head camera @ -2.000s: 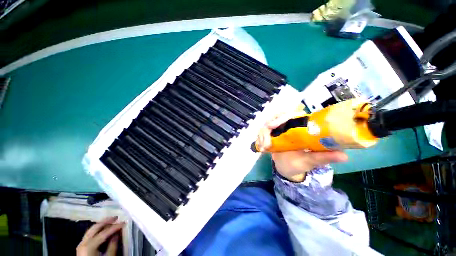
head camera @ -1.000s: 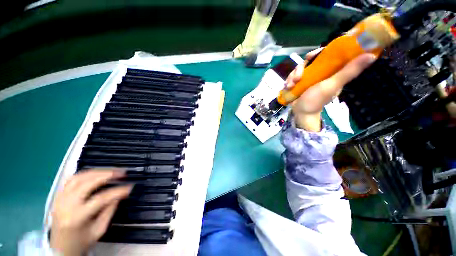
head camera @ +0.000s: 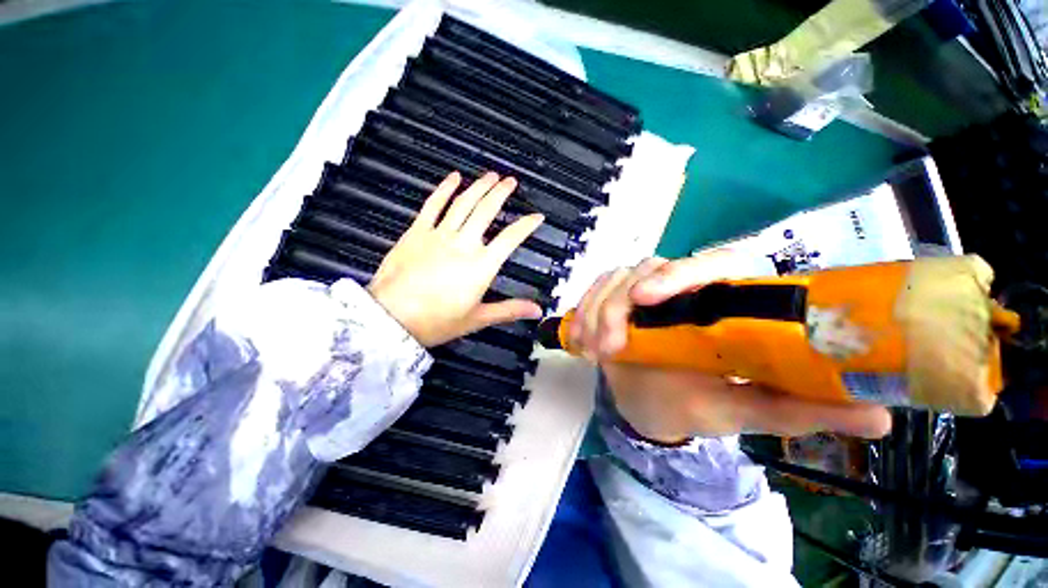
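Note:
Black plastic housings (head camera: 523, 98) lie side by side in a row on a white foam liner (head camera: 646, 190). My left hand (head camera: 454, 258) lies flat on the middle housings, fingers spread, pointing up and to the right. My right hand (head camera: 644, 345) grips the orange electric screwdriver (head camera: 793, 327). Its dark nose is at the right ends of the housings, just right of my left thumb. Whether the tip touches a housing cannot be told. The screwdriver's rear is wrapped in tan tape.
The white screw feeder (head camera: 856, 236) stands right of the tray, partly behind the screwdriver. A taped post (head camera: 804, 46) and a small clear plastic bag (head camera: 822, 98) are at the bench's far edge. Dark bumpy parts (head camera: 1000, 195) lie beyond the feeder.
The screwdriver has moved from the feeder to the housings' right ends. My left hand has moved up the row and now rests flat on the housings. The view has shifted.

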